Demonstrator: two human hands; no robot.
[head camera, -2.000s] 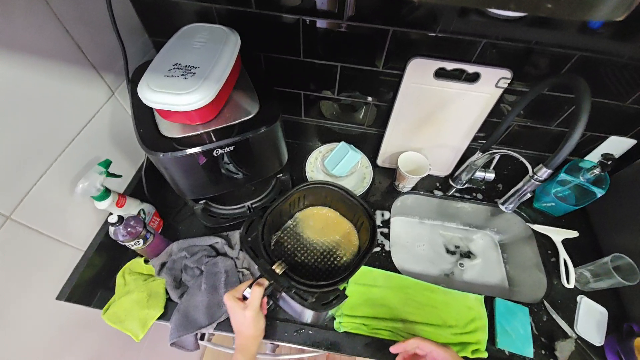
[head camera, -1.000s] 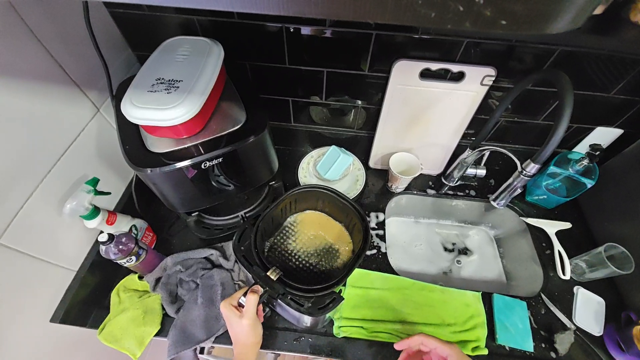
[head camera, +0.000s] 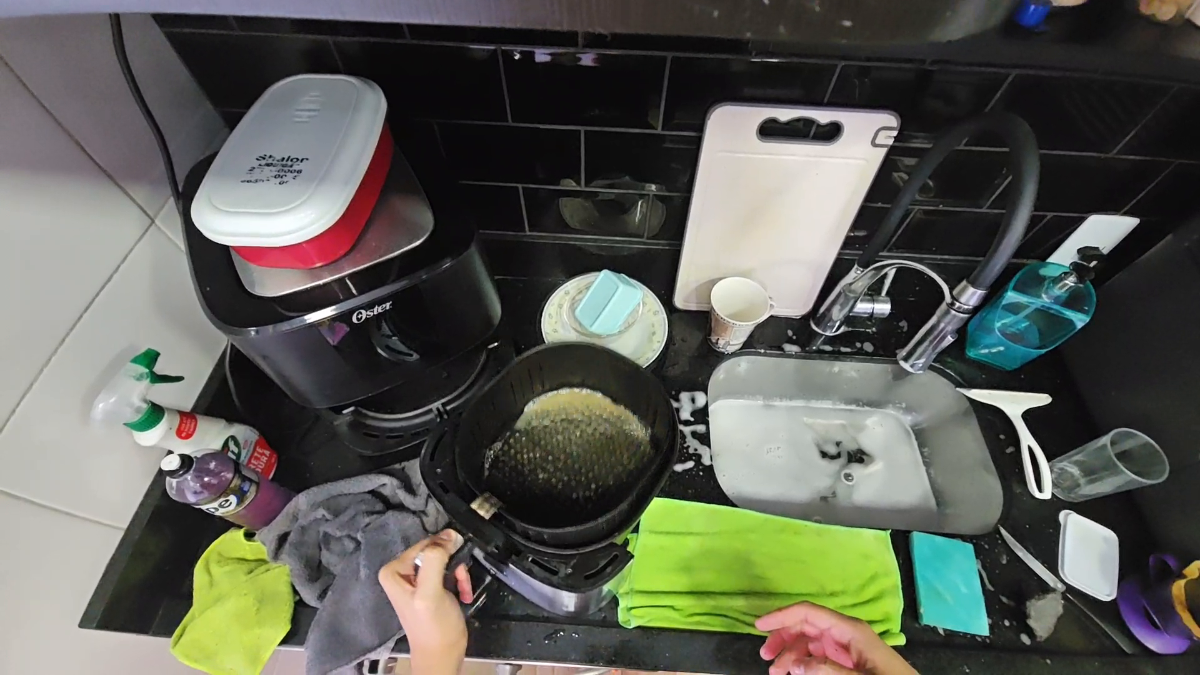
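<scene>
My left hand (head camera: 429, 586) grips the handle of a black air fryer basket (head camera: 562, 553), tilted on the counter's front part. Cloudy yellowish liquid (head camera: 577, 436) lies over its perforated bottom. My right hand (head camera: 820, 637) holds nothing, its fingers loosely curled and apart, at the front edge of a bright green cloth (head camera: 759, 567). Beside my left hand lies a crumpled grey towel (head camera: 352, 553). Behind the basket stands a black air fryer (head camera: 394, 309), its drawer space open, with a red container with a white lid (head camera: 291, 169) on top.
Right of the basket is a sink (head camera: 970, 459) with suds under a tall faucet (head camera: 1017, 169). A mug (head camera: 738, 314), a plate (head camera: 553, 323) and a cutting board (head camera: 778, 216) stand behind. Far left are a spray bottle (head camera: 202, 436) and a purple bottle (head camera: 225, 487); at right, a glass (head camera: 1111, 464) and knife (head camera: 1031, 560).
The liquid in the basket has shifted, and more of the perforated bottom shows through it. My left hand stays on the handle.
</scene>
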